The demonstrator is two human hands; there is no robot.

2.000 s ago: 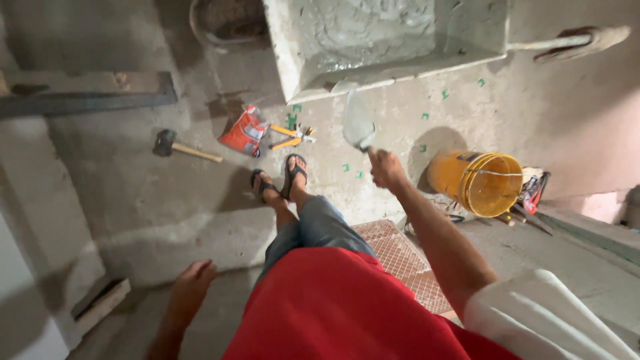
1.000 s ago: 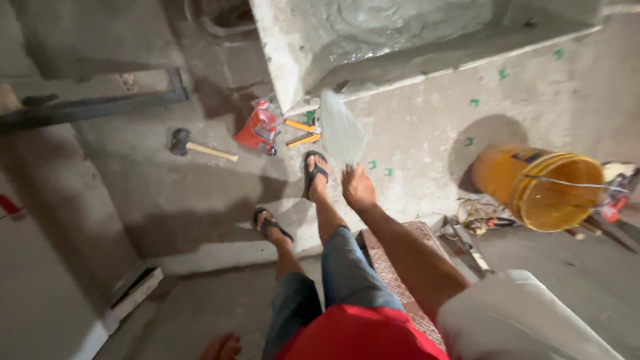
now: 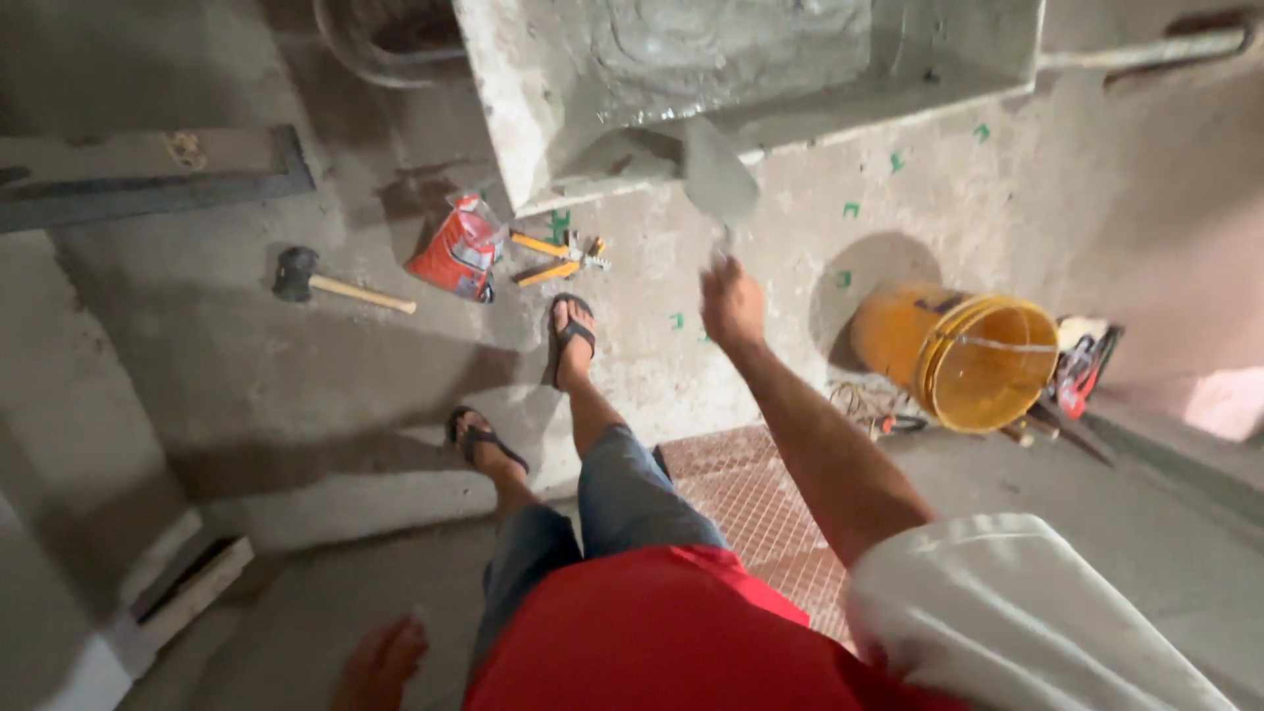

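My right hand (image 3: pixel 733 304) grips the handle of a pointed masonry trowel (image 3: pixel 721 180), whose grey blade overlaps the near rim of a metal wheelbarrow tray (image 3: pixel 987 104). Wet grey mortar (image 3: pixel 731 49) lies in that tray. My left hand (image 3: pixel 387 660) hangs low at the bottom left, slightly blurred, with its fingers apart and nothing seen in it.
Around my feet on the concrete floor are a rubber mallet (image 3: pixel 346 288), an orange plastic bag (image 3: pixel 459 249) and yellow-handled pliers (image 3: pixel 553 265). A yellow bucket (image 3: pixel 992 363) stands right, beside cords. Green clips (image 3: pixel 851 210) are scattered about. Patterned tiles (image 3: pixel 746 494) lie near my legs.
The trowel has moved from over the floor in front of the tray up to the tray's near rim. My left hand shows more than a second ago. The view has shifted.
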